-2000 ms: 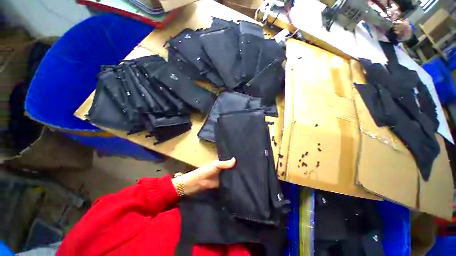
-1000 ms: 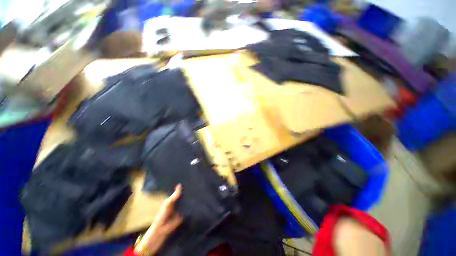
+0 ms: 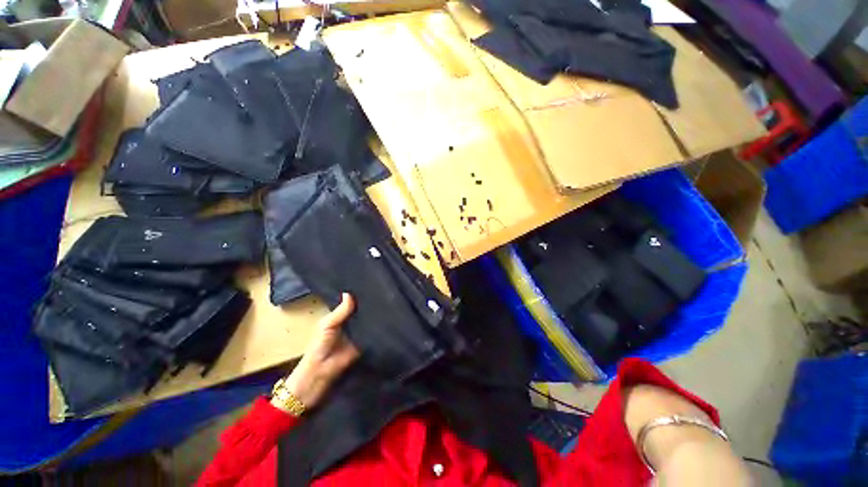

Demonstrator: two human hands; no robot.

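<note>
My left hand [image 3: 326,358], with a gold watch at the wrist, grips a small stack of black pouches [image 3: 366,276] by its left edge, thumb on top. The stack lies tilted over the table edge above my lap, with small white logos along its right side. Another black pouch [image 3: 288,259] lies partly under it. My right hand is cut off by the bottom right edge; only the forearm with a silver bracelet shows. Fanned piles of black pouches [image 3: 224,119] lie to the left on the cardboard.
Cardboard sheets [image 3: 495,181] cover the table, with tiny black scraps [image 3: 466,211] on them. A dark fabric heap [image 3: 590,43] lies at the back. A blue bin [image 3: 714,224] holding black pouches stands right of my lap. More blue bins [image 3: 826,418] stand at the far right and left.
The view has swung right, bringing the whole right bin into view. My left hand still holds the pouch stack. My right forearm has entered at the bottom right.
</note>
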